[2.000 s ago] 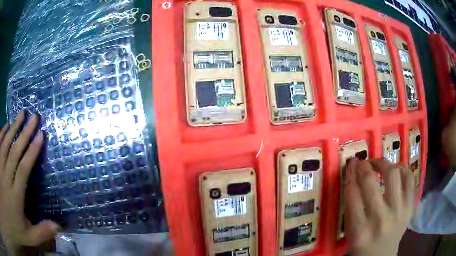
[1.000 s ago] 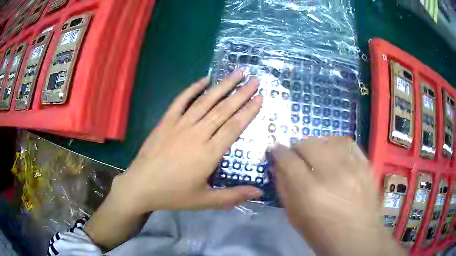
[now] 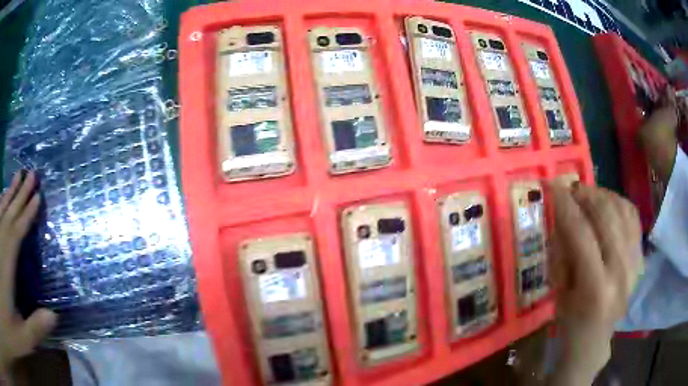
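Observation:
A red-orange foam tray [image 3: 317,197] holds two rows of gold phone bodies [image 3: 377,286] with black camera windows, white labels and open battery areas. My right hand [image 3: 592,264] is over the last pocket at the right end of the near row, fingers bent together at the phone's top end; whether it holds a small part cannot be seen. My left hand [image 3: 16,279], cut off by the left edge, rests at the left side of a shiny lens sheet [image 3: 105,203] covered with rows of small dark square pieces, thumb apart from the fingers.
Crinkled clear film [image 3: 90,45] lies beyond the sheet. Tiny pale rings [image 3: 170,54] lie between film and tray on the green surface. Another red tray [image 3: 622,98] stands at the right, with another person's hand [image 3: 660,132] and pale sleeve beside it.
My right hand has moved from the lens sheet to the far right of the near row, further right than two seconds ago. The view has swung right; my left hand is at the left edge.

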